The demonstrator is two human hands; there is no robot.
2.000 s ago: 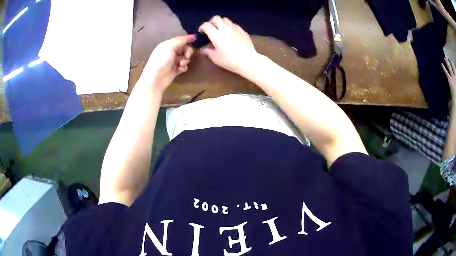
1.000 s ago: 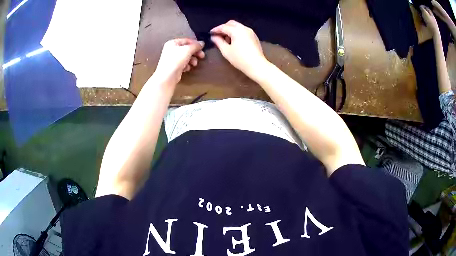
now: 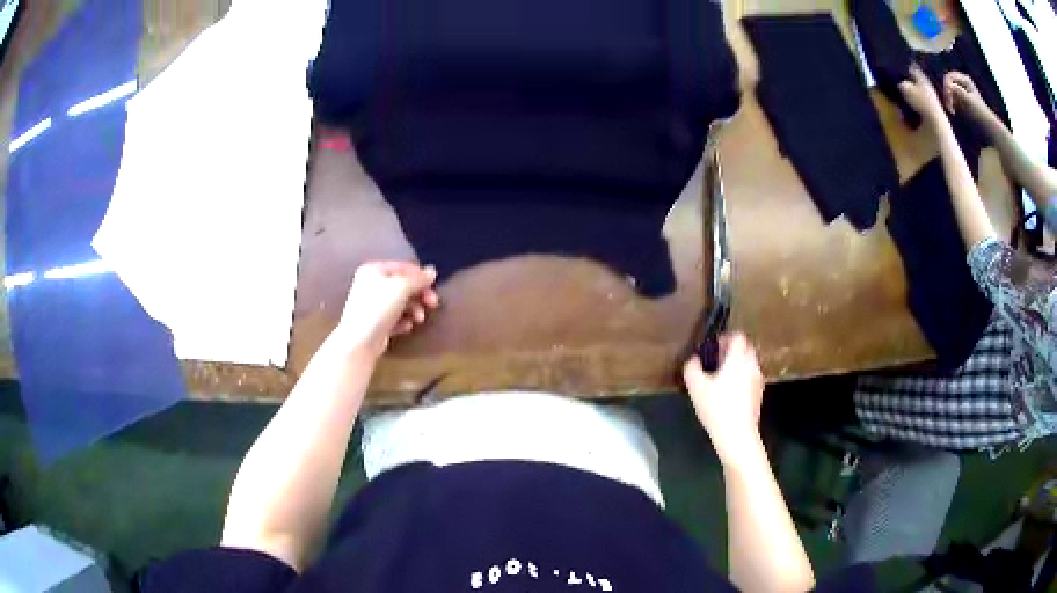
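Note:
A large dark cut panel (image 3: 522, 127) lies flat before me, with a curved near edge and a pointed corner at each side. My left hand (image 3: 394, 304) is at the panel's near left corner, thumb and fingers pinched together at the cloth's tip. The fabric shears (image 3: 720, 232) lie right of the panel, blades pointing away from me. My right hand (image 3: 724, 376) is on their black handles at the table's near edge; the fingers partly hide the handles.
A white paper pattern (image 3: 220, 197) and a translucent blue plastic sheet (image 3: 75, 232) lie at the left, the sheet overhanging the edge. Smaller dark pieces (image 3: 823, 116) lie at the right. Another person's hands (image 3: 939, 95) work there, near a blue object (image 3: 926, 21). A dark sliver (image 3: 429, 389) lies near the edge.
My right hand has left the panel's corner and moved right and back to the shears' handles. My left hand remains by the corner. The view has shifted, showing more of the panel and table.

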